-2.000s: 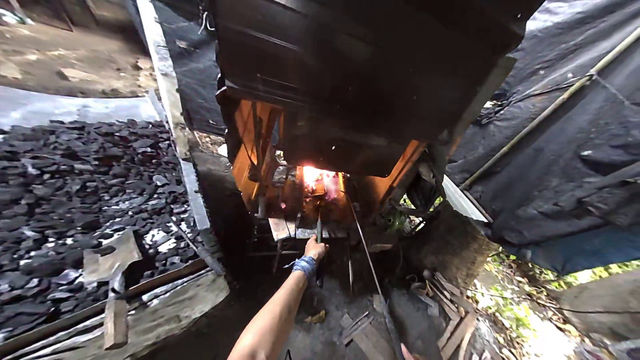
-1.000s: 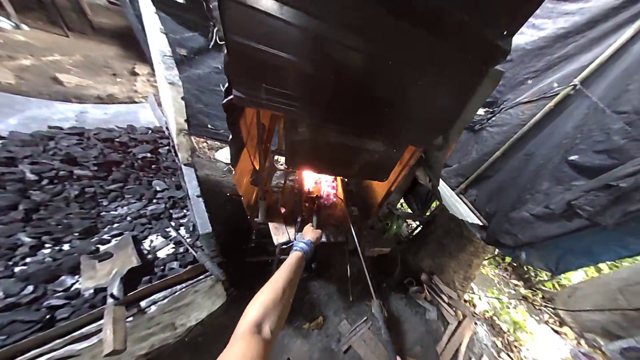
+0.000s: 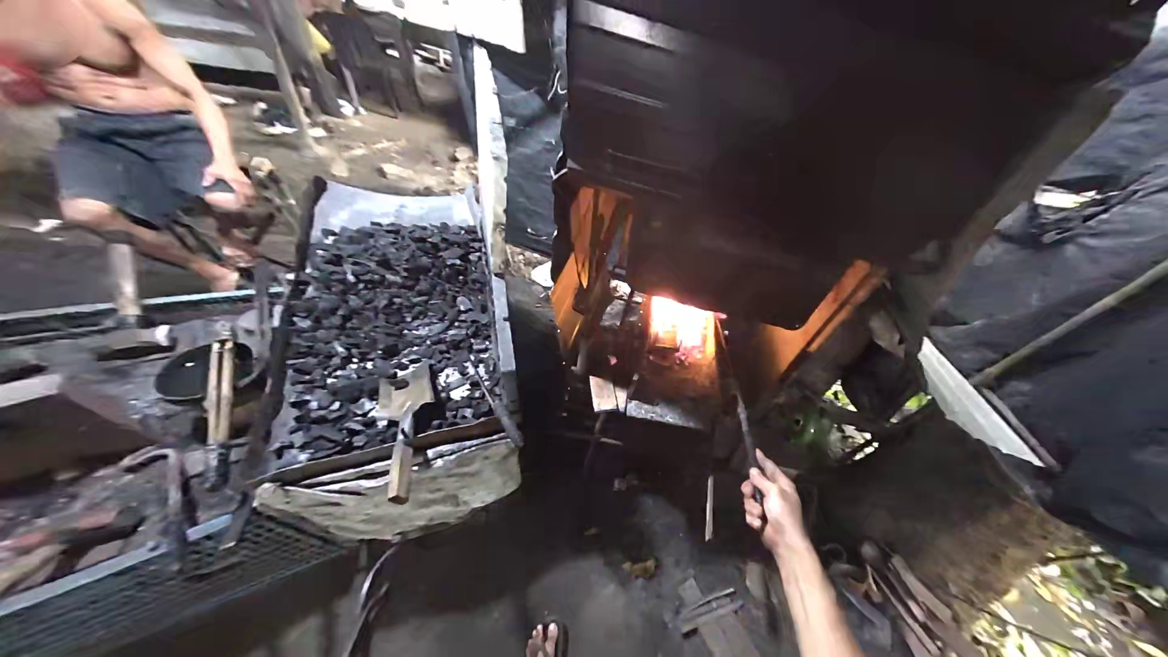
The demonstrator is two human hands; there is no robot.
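My right hand (image 3: 771,502) is closed around the lower end of a long dark metal rod (image 3: 742,415). The rod slants up to the right side of the glowing forge fire (image 3: 680,324), where glare hides its tip. Under a dark sheet-metal hood (image 3: 730,164), the fire burns between orange-lit side panels. A flat pale slab (image 3: 607,394) lies at the front of the hearth, to the left of the rod. My left hand is out of view.
Left of the forge, a trough holds charcoal (image 3: 392,319), with a wooden-handled flat-bladed tool (image 3: 401,429) over its front edge. A shirtless person (image 3: 137,146) sits beyond. A dark round pan (image 3: 203,372) stands left; scrap wood (image 3: 716,620) lies on the ground below.
My left hand, with its blue wristband, has gone from in front of the fire and out of view. My right hand has come into view on the rod. The view has swung left.
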